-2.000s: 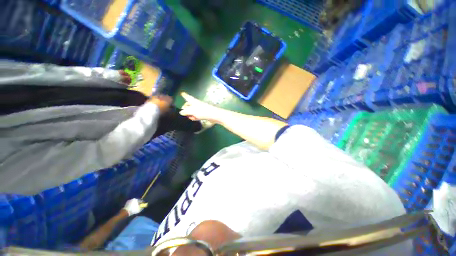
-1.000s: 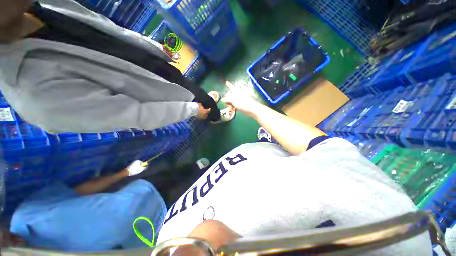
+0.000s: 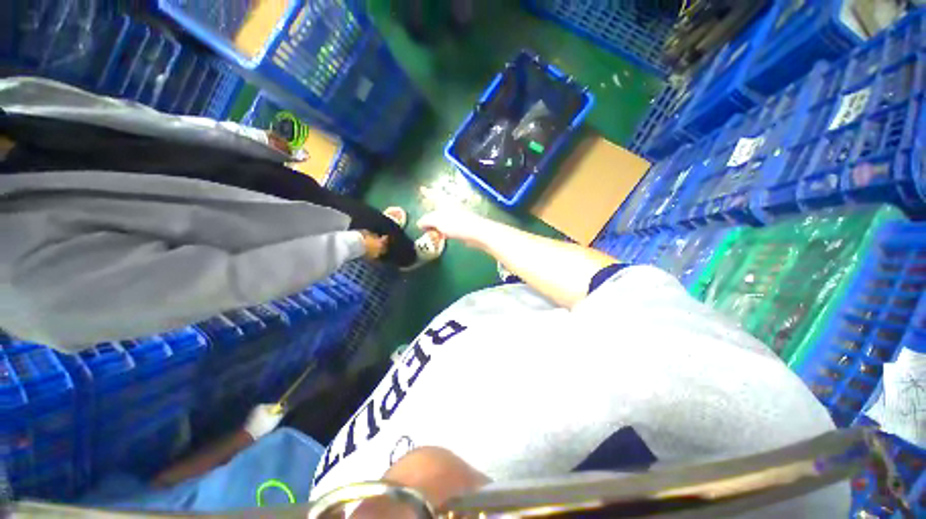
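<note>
My right hand (image 3: 447,221) is bare, small and washed out against the bright floor, at the end of my outstretched arm; its fingers are unclear. I see nothing clearly held in it. My left hand is not in view. Just beyond my right hand, a blue crate (image 3: 459,169) on the green floor holds dark and clear bagged contents with a small bright green piece. A tan cardboard piece (image 3: 591,188) lies against the crate's right side.
A person in a grey jacket (image 3: 152,248) stands left, one hand by green cord loops (image 3: 289,132). A person in blue (image 3: 249,471) wears a white glove (image 3: 264,419). Blue crates (image 3: 137,385) are stacked left and right; a film-covered green crate (image 3: 802,279) stands right.
The view has swung, so the crate and cardboard sit further left than a second ago. My right arm stays outstretched, but the pointing finger seen earlier no longer shows clearly. Less of the person in blue shows.
</note>
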